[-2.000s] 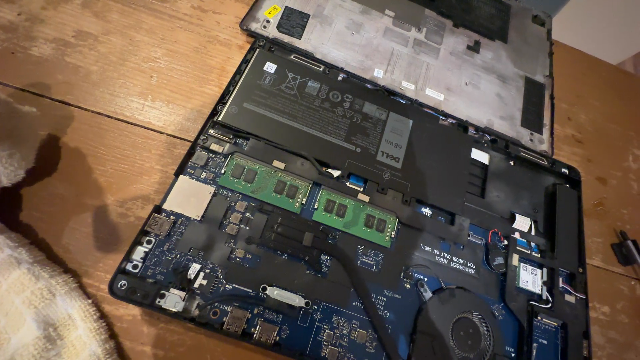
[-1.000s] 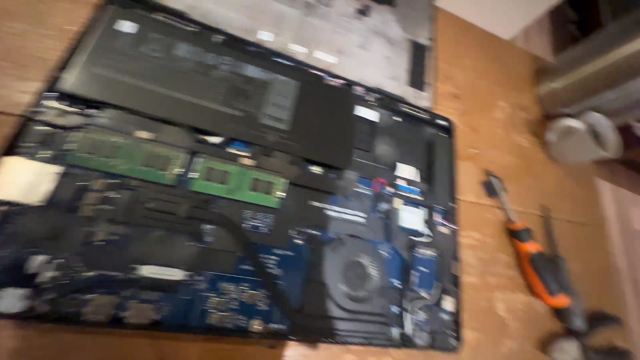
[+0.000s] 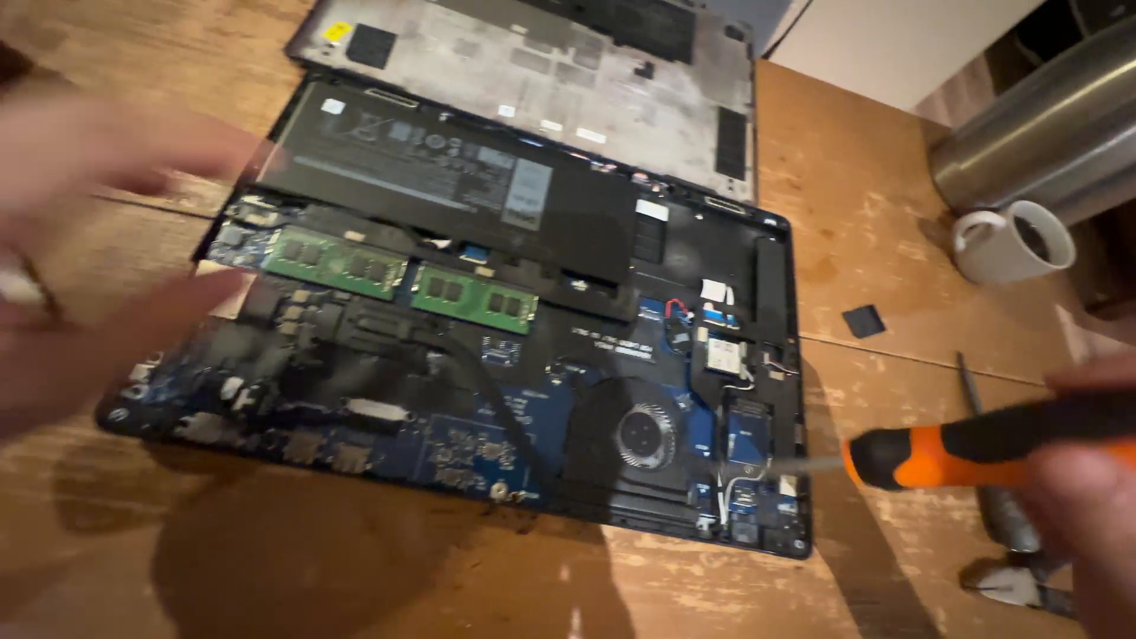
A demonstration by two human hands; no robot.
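Note:
An opened Dell laptop base (image 3: 444,355) lies on a wooden table, its insides bare. Its black battery (image 3: 444,177) sits along the far side, above two green memory modules (image 3: 333,259). A round cooling fan (image 3: 646,435) is at the near right. My right hand (image 3: 1087,497) holds an orange and black screwdriver (image 3: 932,457), whose blurred shaft points left over the laptop's right edge; contact cannot be told. My left hand (image 3: 115,240), blurred, is over the laptop's left edge with fingers apart and nothing seen between them.
The removed bottom cover (image 3: 550,89) lies beyond the laptop. On the right stand a white mug (image 3: 1012,241) and a large metal cylinder (image 3: 1047,124). A small dark square piece (image 3: 863,321), pliers (image 3: 1007,581) and another slim tool (image 3: 969,386) lie on the table.
The screwdriver, lying on the table one second ago, is now in my right hand. My left hand has come in over the laptop's left side. The view has shifted.

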